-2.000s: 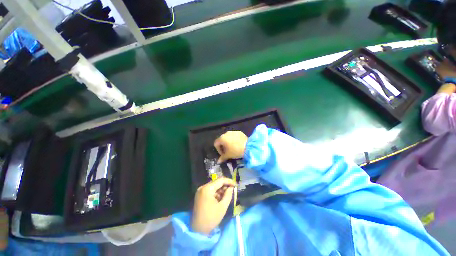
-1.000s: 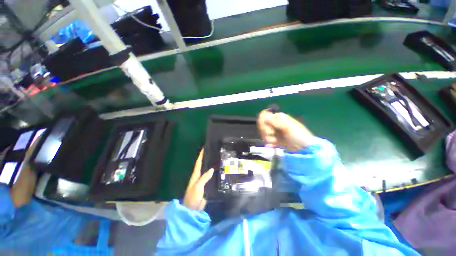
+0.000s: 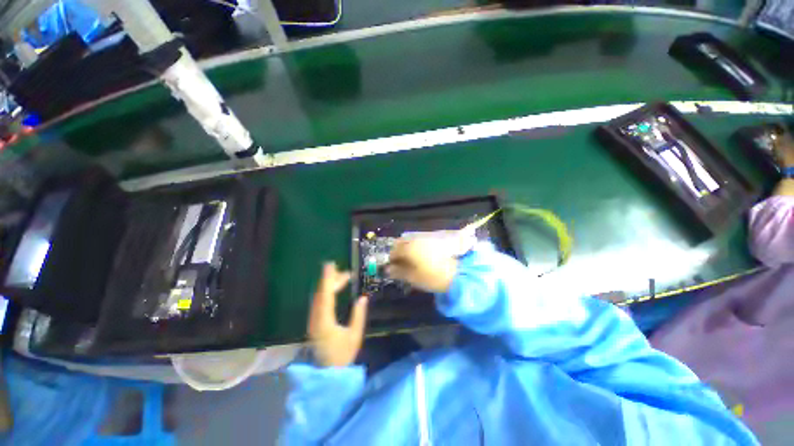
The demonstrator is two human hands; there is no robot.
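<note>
An opened tablet (image 3: 376, 253) lies in a black foam tray (image 3: 423, 207) in front of me, its board with green and yellow spots at the left end. My right hand (image 3: 427, 261) is over the tablet with its fingertips at the board; whether it grips anything is hidden by blur. My left hand (image 3: 338, 315) is open at the tray's left edge, thumb and fingers apart. A thin yellow curved strip (image 3: 557, 228) arcs from behind my right hand over the bench to the right.
Another tablet in a foam tray (image 3: 193, 253) lies to the left, with a dark tray and bright screen (image 3: 39, 239) beyond. A tray (image 3: 672, 161) lies to the right, near a person's pink sleeve (image 3: 773, 228). A white post (image 3: 205, 103) stands back left; a round bin (image 3: 213, 369) is below the edge.
My right hand has come down from above the tray onto the tablet's left end. My left hand has let go of the tray's side. The yellow strip now shows at the right.
</note>
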